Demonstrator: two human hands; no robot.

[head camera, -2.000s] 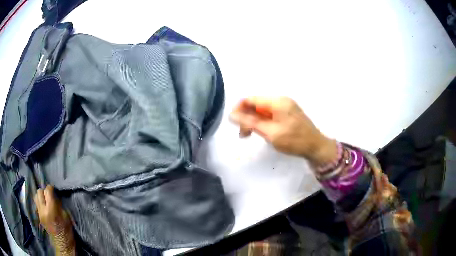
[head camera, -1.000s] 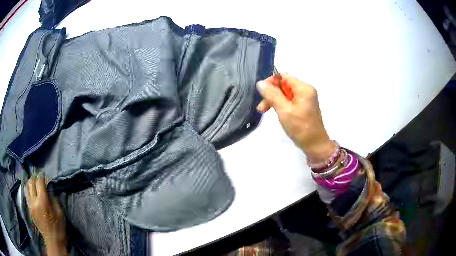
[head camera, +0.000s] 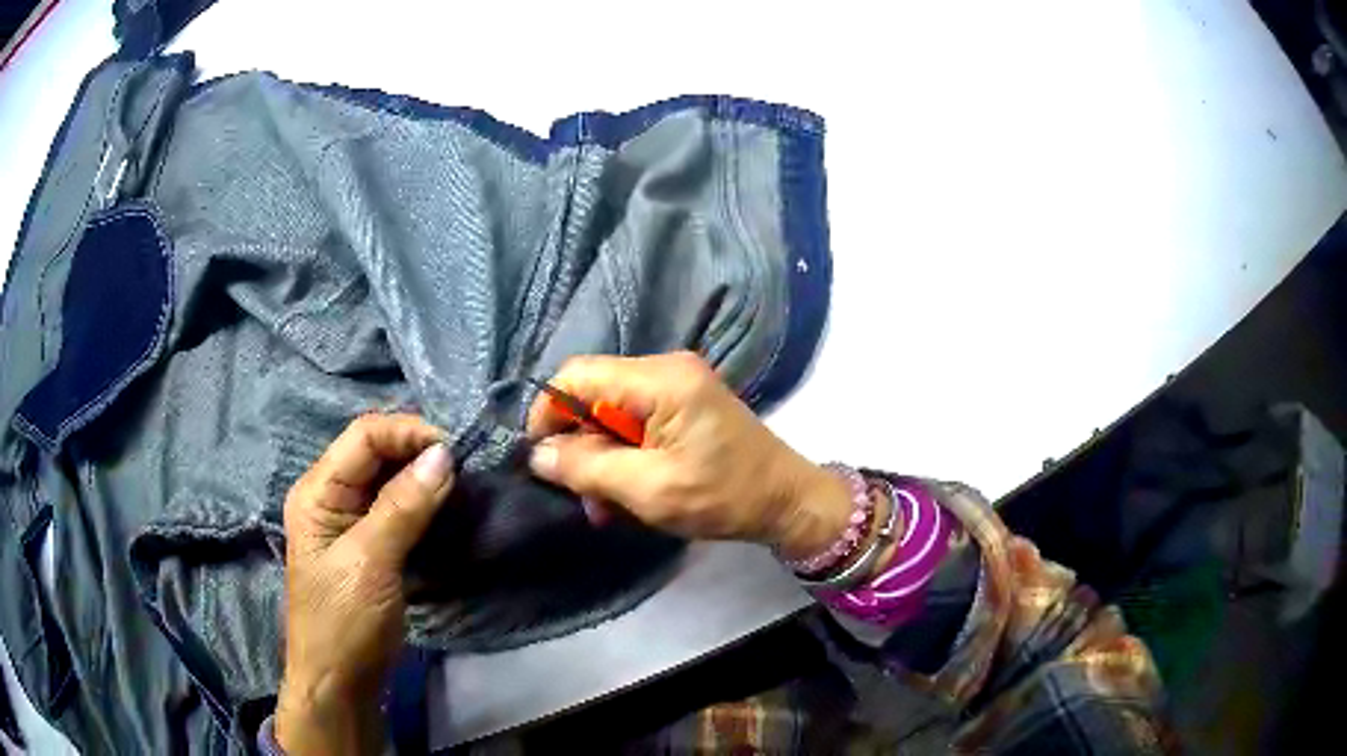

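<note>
The denim jacket (head camera: 429,251) lies spread with its grey-blue wrong side up and dark blue bands along its far and right edges. My left hand (head camera: 355,547) pinches a seam of it between thumb and fingers near the middle. My right hand (head camera: 687,451) is just right of it, holding the thread snips (head camera: 598,414). Their orange-red handle shows in the fist and the dark, short blades point left at the pinched seam. My right thumb is at the fabric. Whether the blades are open or closed is too small to tell. No loose thread can be made out.
The white table (head camera: 1064,222) has a curved edge at the right and front. A dark blue pocket bag (head camera: 101,325) shows at the jacket's left. Another dark denim piece (head camera: 141,22) is at the far left corner. Dark clutter lies beyond the edge at right.
My left hand has moved right and up from the jacket's lower left to the middle seam. My right hand has moved left and down from the right edge, which now lies flatter.
</note>
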